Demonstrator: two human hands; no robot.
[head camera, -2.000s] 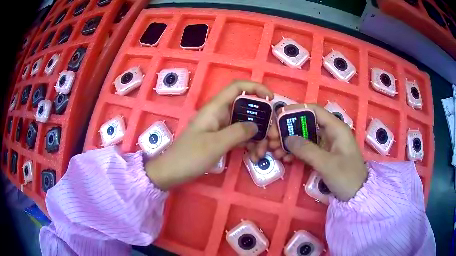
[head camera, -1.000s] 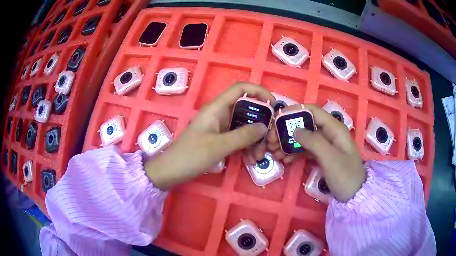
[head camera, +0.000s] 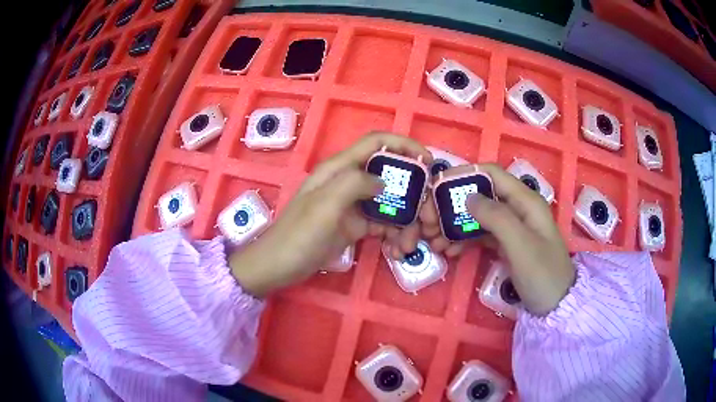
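My left hand holds a pink-cased smartwatch without strap, screen up. Its black screen shows a white square code above a green patch; my left thumb is at the screen's left edge. My right hand holds a second smartwatch close beside it, with the same kind of code and green patch. My right thumb lies over the right part of its screen. Both watches are above the middle of the red-orange foam tray. The fingers under the watches are partly hidden.
The foam tray holds several face-down pink watches and two face-up watches with dark screens. Tilted red side trays with dark and pink watches stand at the left. White papers lie at the right edge. A metal edge strip runs behind.
The left watch's screen has changed from a white text menu to the code with green patch. My left thumb has moved left off the screen's middle. The right watch's screen changed from text earlier.
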